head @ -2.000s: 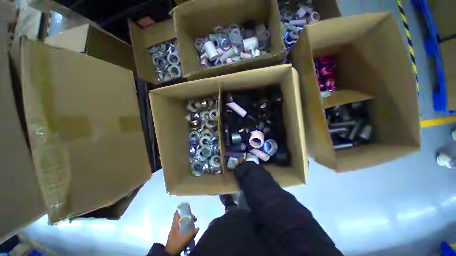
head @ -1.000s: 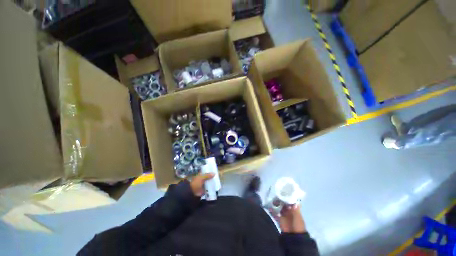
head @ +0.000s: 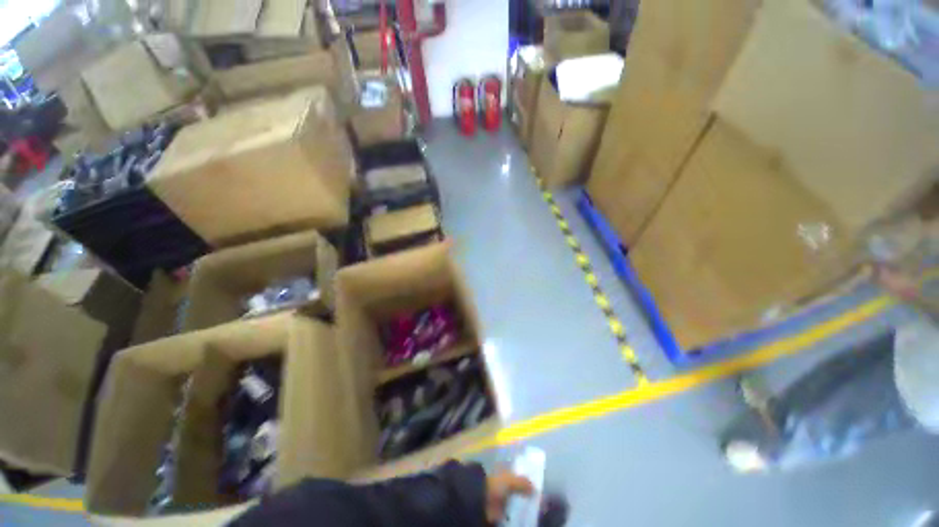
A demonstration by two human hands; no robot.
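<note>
My left hand (head: 505, 496) is at the bottom edge, with its dark sleeve reaching in from the left. It is closed on a white, tube-like part (head: 529, 482), which is blurred and partly cut off. My right hand is out of the picture. A divided carton (head: 309, 401) at lower left holds dark parts (head: 245, 422) with some pale ones among them. The carton beside it (head: 396, 280) holds magenta parts (head: 420, 335) in one compartment and black and grey pieces (head: 432, 403) in the other.
Behind stand a carton with pale parts (head: 218, 276) and a black crate of grey parts (head: 132, 232). A blue pallet (head: 644, 299) bears tall cartons at right. Another person's legs (head: 824, 401) are at lower right. Yellow lines (head: 607, 399) and fire extinguishers (head: 466, 108) also show.
The view has swung up and right, so the cartons now lie lower left. My left hand still holds the white tube, now right of the cartons. My right hand has left the picture.
</note>
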